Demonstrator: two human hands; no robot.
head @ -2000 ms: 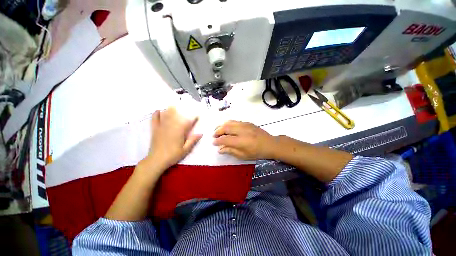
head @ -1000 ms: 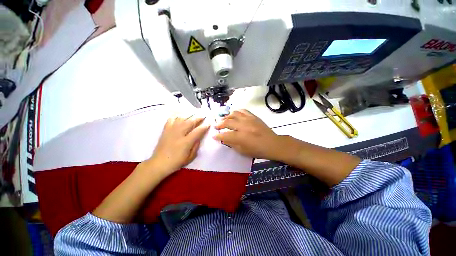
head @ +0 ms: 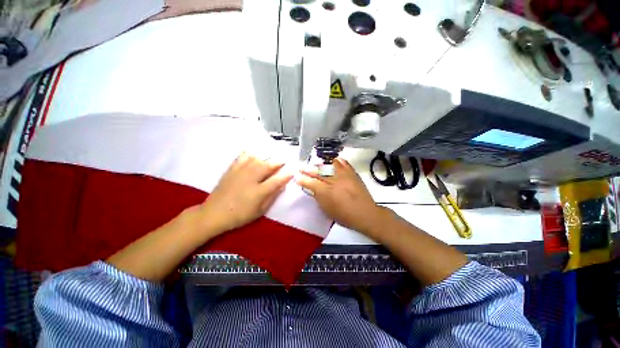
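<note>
A garment panel with a whitish reverse and red face (head: 129,197) lies across the white table, its red part reaching over the ruler-marked front edge. The industrial sewing machine (head: 285,88) stands over its upper edge. My left hand (head: 248,187) lies flat on the pale cloth left of the presser foot (head: 326,151). My right hand (head: 343,194) is on the cloth just below and right of the foot, fingertips close to my left hand's. The needle is too small to make out.
Black-handled scissors (head: 396,170) and yellow snips (head: 451,207) lie right of the foot. A red packet (head: 553,228) and a yellow-edged packet (head: 588,224) are at far right. A long pale panel (head: 81,34) lies at far left.
The view has shifted. The panel has turned, its right end now a point over the front edge, and more ruler marking shows. Both hands stay on the cloth near the foot.
</note>
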